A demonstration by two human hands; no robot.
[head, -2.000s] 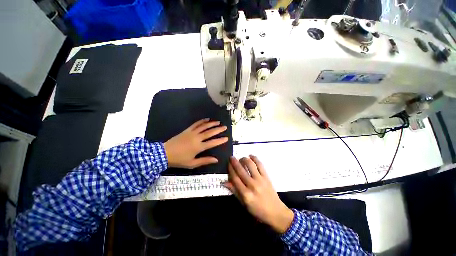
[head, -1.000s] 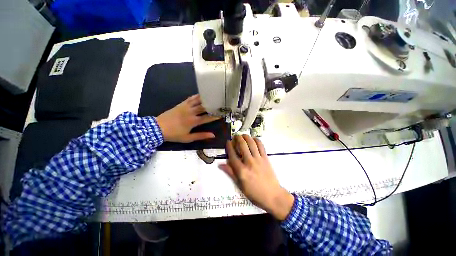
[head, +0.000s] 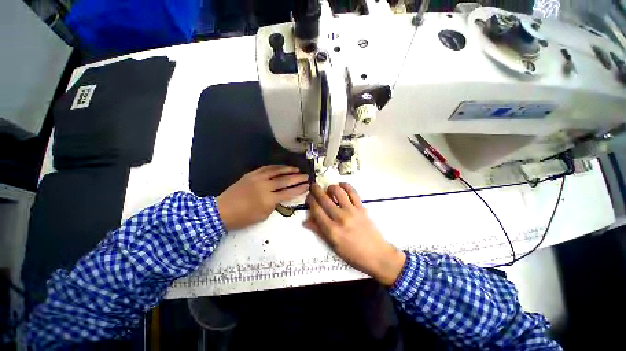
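Observation:
A black fabric panel (head: 226, 137) with rounded corners lies under the head of the white sewing machine (head: 405, 82). Its right edge is at the presser foot and needle (head: 313, 152). My left hand (head: 264, 195) lies on the panel's near right corner, fingers together and pointing at the foot. My right hand (head: 349, 226) is just in front of the foot, its fingertips at the panel's edge and the narrow black strip (head: 425, 196), which runs in from the right. Whether the fingers pinch the strip is hidden. A small curved metal guide (head: 285, 210) shows between the hands.
A black stack with a white label (head: 113, 116) and a second black pile (head: 75, 219) are at left. Red-handled snips (head: 434, 159) lie under the machine arm by a black cord (head: 491, 212). A ruler scale (head: 268, 271) runs along the front edge. A blue crate (head: 134, 24) is beyond.
The panel has moved away from me, further under the machine head. My left hand has shifted from the panel's middle to its near right corner. My right hand has moved up close to the foot.

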